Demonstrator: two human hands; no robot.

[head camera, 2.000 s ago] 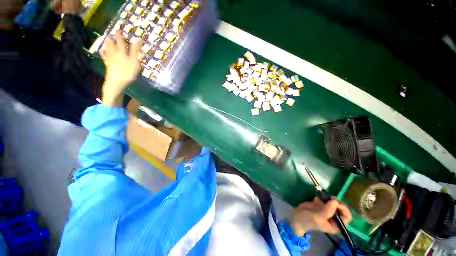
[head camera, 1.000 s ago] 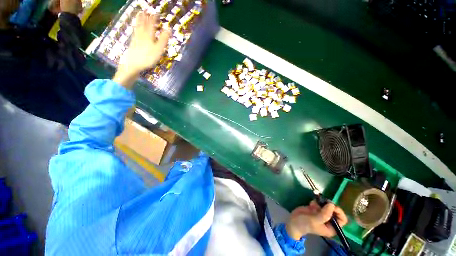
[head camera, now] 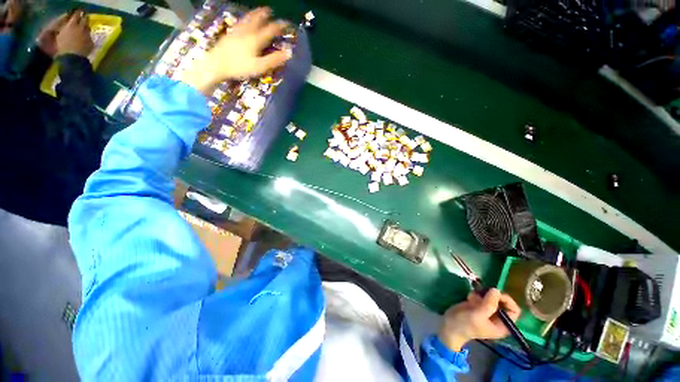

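Note:
My left hand [head camera: 242, 51] is spread over the stacked clear blister trays [head camera: 272, 112] at the upper left, which hold rows of gold-white parts. Its fingers are apart over the far side of the top tray; whether they touch a part cannot be told. My right hand [head camera: 481, 317] holds the black soldering iron [head camera: 508, 319], its thin tip pointing up and left above the mat. The small soldering fixture [head camera: 403, 240] lies on the mat left of the tip. A pile of loose flex-tailed parts [head camera: 380, 151] lies beyond it, with a few single parts [head camera: 293, 154] beside the trays.
A black fan [head camera: 496, 218] stands beside the green tray [head camera: 531, 324], which holds a brownish round pot [head camera: 549, 292]. Thin solder wire [head camera: 328, 192] trails over the mat. A white strip [head camera: 462, 138] runs behind. Another person's hands [head camera: 71, 33] are at a yellow tray [head camera: 104, 37], upper left.
My left hand has moved right and away across the trays. A few single parts now lie beside the trays. The camera view has shifted; my right hand still holds the iron in much the same place.

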